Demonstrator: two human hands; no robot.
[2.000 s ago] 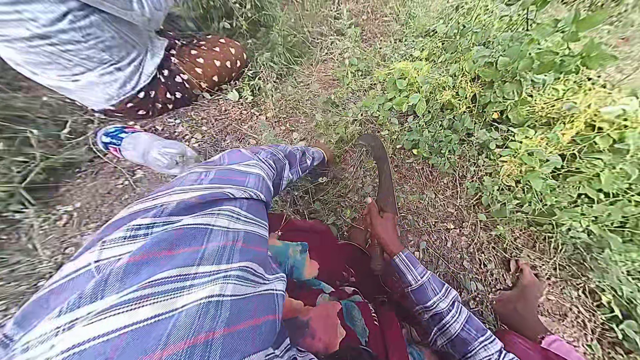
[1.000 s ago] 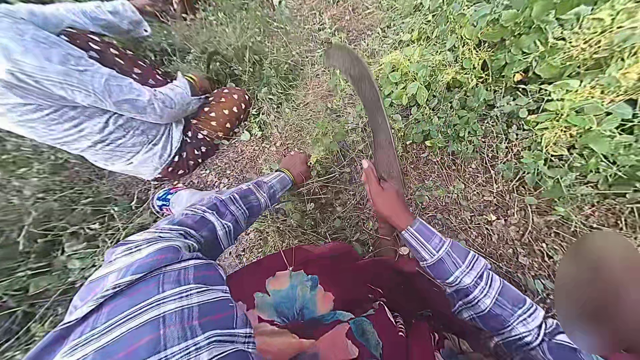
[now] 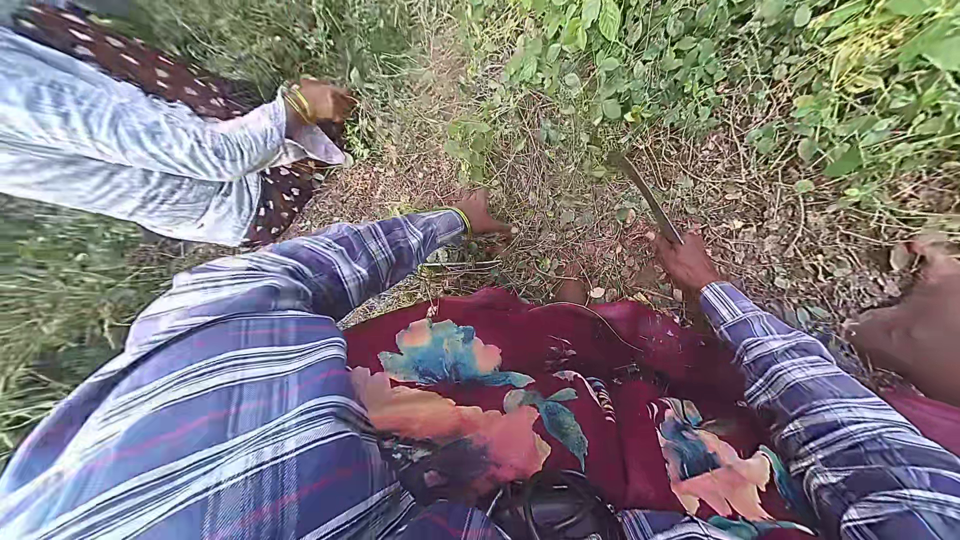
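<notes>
My right hand is closed around the handle end of a curved metal blade, whose far end points up and left over the dry stems. Its edge is seen nearly side-on. To the left, my left hand, with a yellow band at the wrist, reaches down to the ground among thin stems; whether its fingers hold any is not clear. A small leafy green plant stands just above it. Maroon floral cloth covers my lap below both hands.
A co-worker in a pale sleeve and dotted brown cloth is close at the upper left, a hand near the grass. Leafy vines fill the upper right. A blurred bare limb lies at the right edge.
The blade, earlier upright and seen broadside, now tilts left and shows its narrow edge. My left hand, hidden at first, has come into view on the ground. The co-worker's hand now shows near the grass.
</notes>
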